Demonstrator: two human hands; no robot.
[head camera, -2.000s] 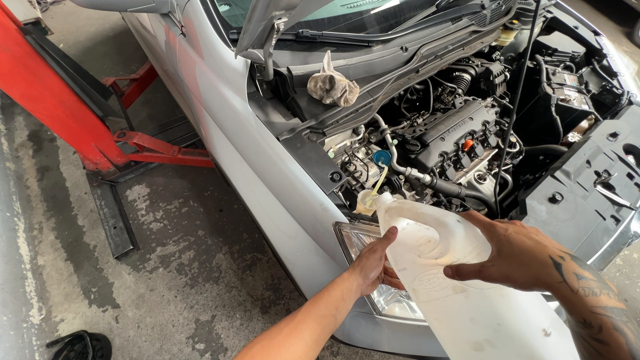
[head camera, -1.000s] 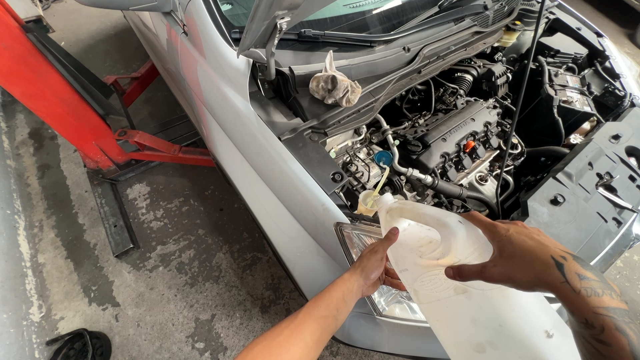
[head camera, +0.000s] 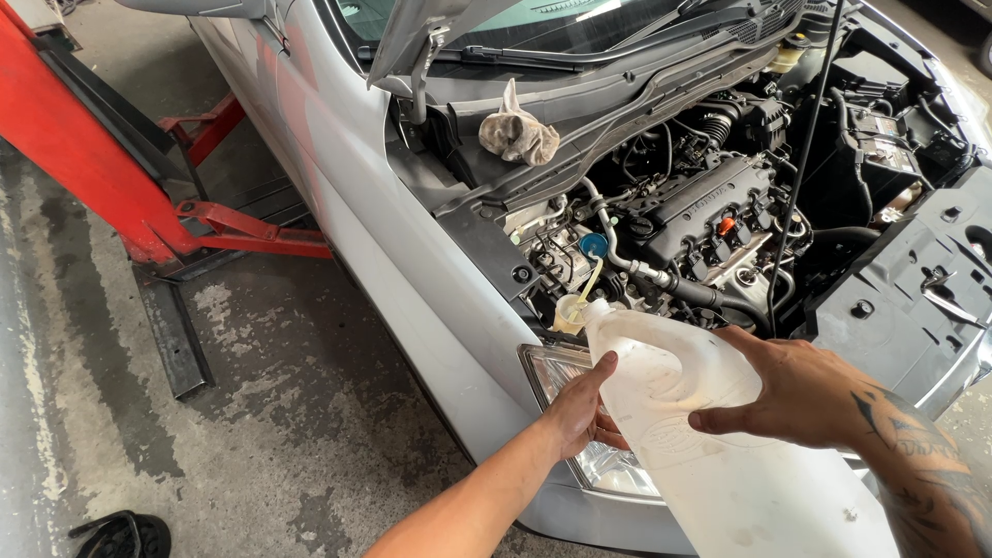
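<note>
Both hands hold a large white plastic jug (head camera: 744, 465), tilted with its mouth toward the engine bay. My left hand (head camera: 581, 411) supports its side near the headlight (head camera: 604, 457); my right hand (head camera: 790, 387) grips it from the other side, below the handle. The jug's neck is at the filler neck of a translucent plastic reservoir (head camera: 570, 314). A thin yellowish tube (head camera: 593, 280) runs from that opening toward a blue cap (head camera: 594, 245). Whether liquid flows cannot be told. The black engine cover (head camera: 701, 205) lies beyond.
A crumpled grey rag (head camera: 519, 136) rests on the cowl below the windshield. A thin black prop rod (head camera: 802, 163) crosses the engine bay. The red lift post (head camera: 85, 139) and its arm (head camera: 256, 232) stand beside the silver car's fender (head camera: 403, 279). A black object (head camera: 128, 536) lies on the floor.
</note>
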